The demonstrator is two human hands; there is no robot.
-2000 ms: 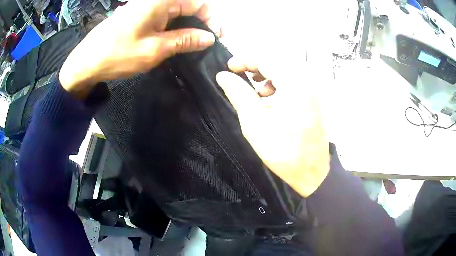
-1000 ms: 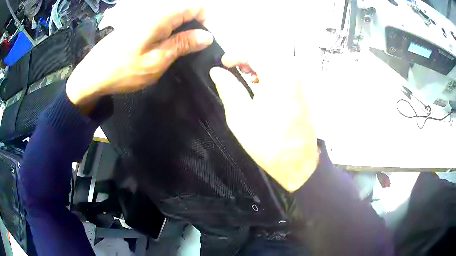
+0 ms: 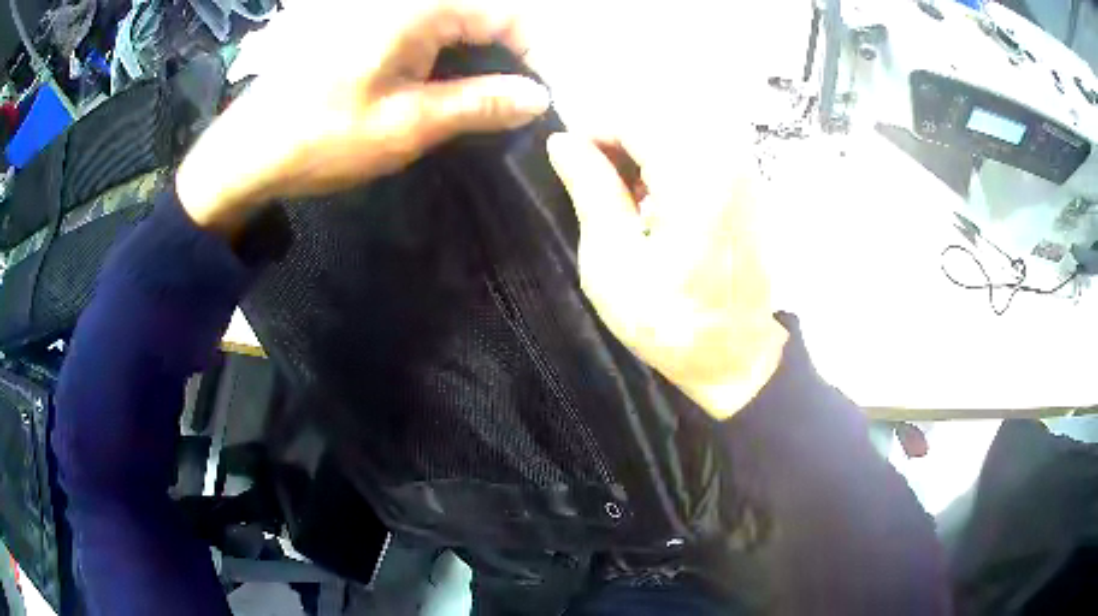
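A black bag body [image 3: 397, 325] with a matte mesh area lies across the table edge and my lap. A thin zipper line [image 3: 548, 373] runs down it to a small pale-rimmed slider [image 3: 613, 510]. My left hand [image 3: 373, 120] pinches the bag's upper edge between thumb and fingers. My right hand [image 3: 680, 259] is at the bag's right edge, lower down, thumb on the near side and fingers curled behind the rim; it is overexposed. The fingertips behind the fabric are hidden.
A black panel with a camouflage strip [image 3: 90, 217] lies at the left. The pale sewing machine has a dark control panel [image 3: 999, 125] at the upper right. A looped black cord [image 3: 993, 279] lies on the white table [image 3: 867, 349]. A blue object [image 3: 39, 125] is at the upper left.
My left thumb has moved slightly right along the bag's upper edge. My right hand has moved a little to the right since one second ago. Both hands still hold the bag.
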